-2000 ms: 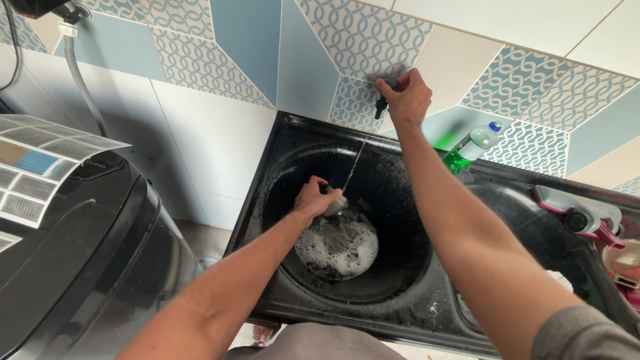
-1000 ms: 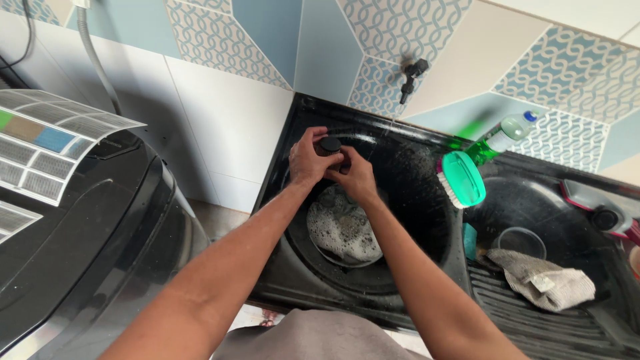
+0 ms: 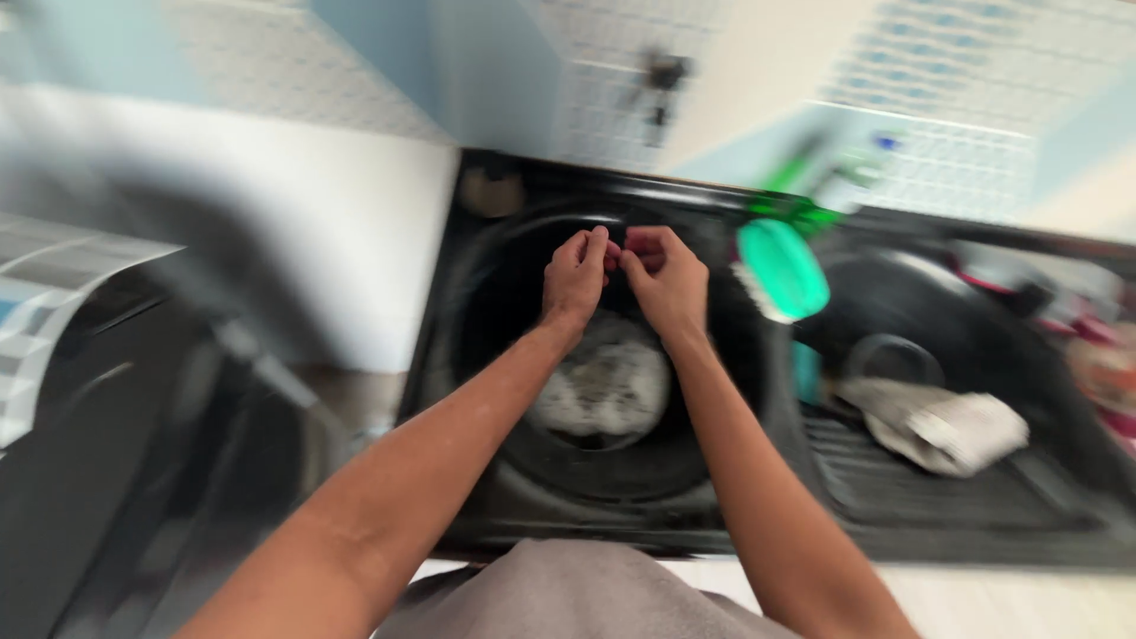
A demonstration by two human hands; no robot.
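My left hand (image 3: 579, 271) and my right hand (image 3: 661, 271) are over the black sink basin (image 3: 497, 355), fingertips close together. Both sets of fingers are bent, and blur hides whether anything small is between them. Below them in the basin lies a round mass of greyish suds (image 3: 603, 382), seemingly in a container. A pale, round-topped object (image 3: 493, 191) stands at the basin's back left corner. The dark tap (image 3: 664, 75) is on the tiled wall above the basin.
A green-backed scrubbing brush (image 3: 783, 269) rests right of the basin, before a green liquid bottle (image 3: 839, 186). A greyish cloth (image 3: 950, 426) lies on the ribbed washboard (image 3: 887, 479) at right. A black-topped appliance (image 3: 177, 426) with a patterned sheet (image 3: 53, 311) stands at left.
The dark cylindrical object between my hands a second ago no longer shows there. About two seconds ago my right hand was at the tap and water was running; now it is beside my left hand.
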